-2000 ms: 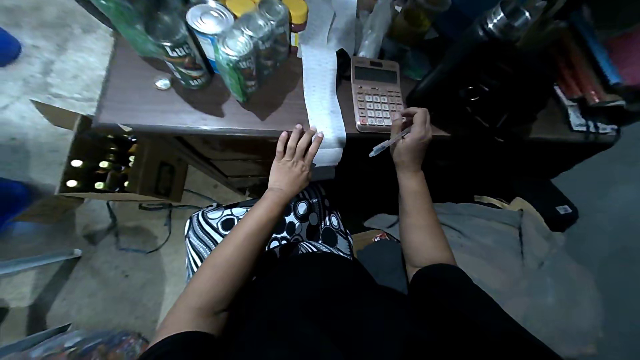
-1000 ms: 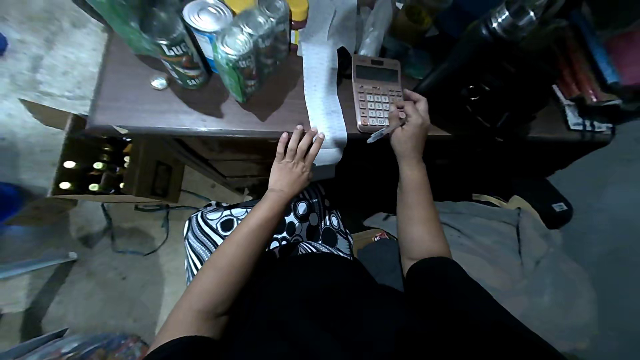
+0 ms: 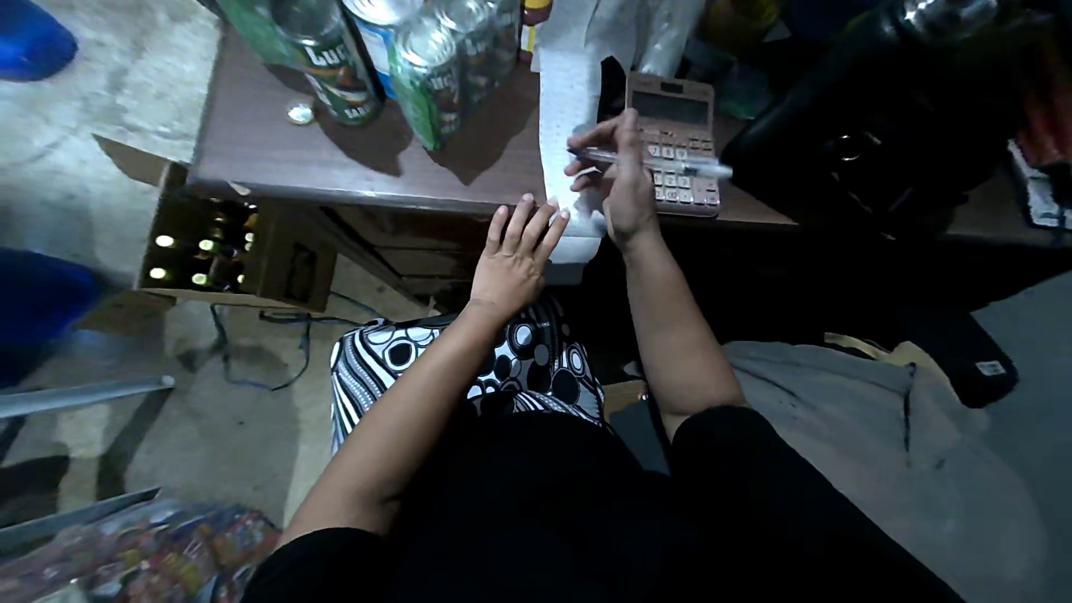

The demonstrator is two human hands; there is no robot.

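A long strip of white paper [image 3: 565, 109] with faint writing lies over the front edge of the wooden table. My left hand [image 3: 512, 260] rests at the table edge with fingers spread, its fingertips at the left side of the paper's lower end. My right hand [image 3: 624, 180] is above the paper and holds a pen [image 3: 691, 166], which points left over the strip. Under the pen's other end, a pink calculator [image 3: 677, 109] lies just right of the paper, some of its keys covered by the hand and pen.
Several cans [image 3: 335, 75] stand at the back left, partly wrapped in green plastic, with a small round metal thing [image 3: 300, 113] beside them. A black bag or case [image 3: 804, 126] fills the right side. An open cardboard box [image 3: 293, 260] of bottles sits below left.
My right hand has moved left from the calculator's lower keys to above the paper, with the pen still in it. My left hand has stayed at the table edge.
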